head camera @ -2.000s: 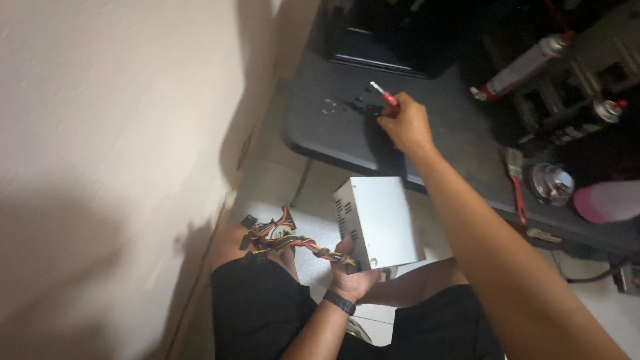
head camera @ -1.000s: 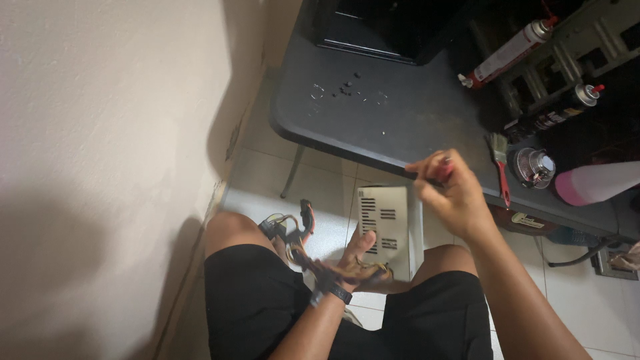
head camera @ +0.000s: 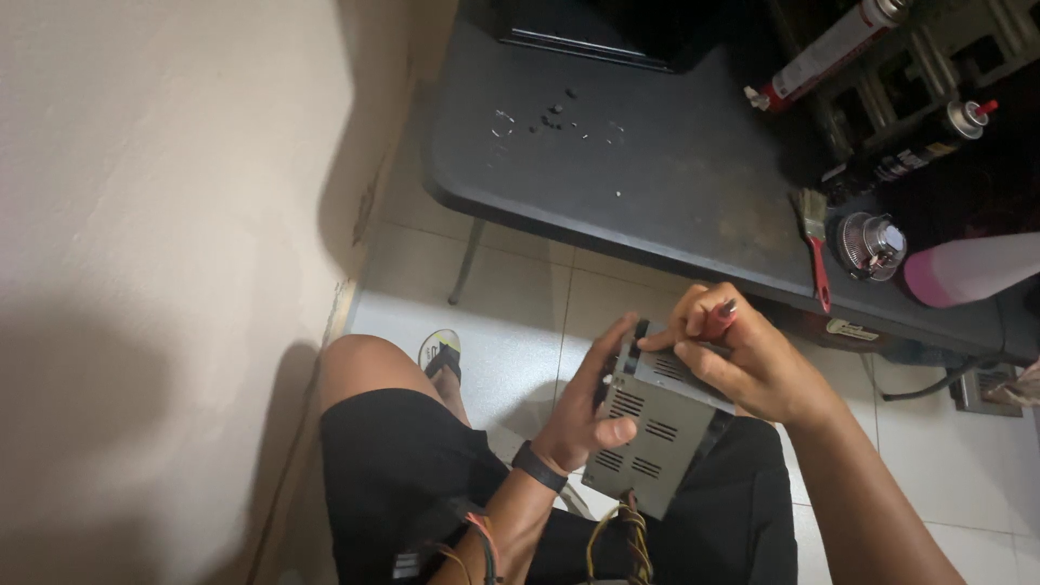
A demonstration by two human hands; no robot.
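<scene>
My left hand [head camera: 585,406] grips a grey metal computer power supply [head camera: 662,431] by its side above my lap, thumb on the slotted face. A bundle of coloured cables [head camera: 632,536] comes out of its lower end, and loose connector leads hang by my left forearm. My right hand [head camera: 739,353] holds a red-handled screwdriver [head camera: 719,318] in curled fingers, while its index fingertip touches the unit's upper edge near a black part. Most of the screwdriver is hidden by the fingers.
Small dark screws [head camera: 552,122] lie scattered on the black table [head camera: 650,162]. A paintbrush [head camera: 815,244], a round metal heatsink or fan [head camera: 871,246], a bottle with pink liquid [head camera: 967,268] and spray cans [head camera: 837,53] stand or lie at the right. A black case [head camera: 585,36] sits at the back.
My right hand has moved from over the screws on the table down to the power supply. My left hand has turned the unit, and its cables now hang toward me.
</scene>
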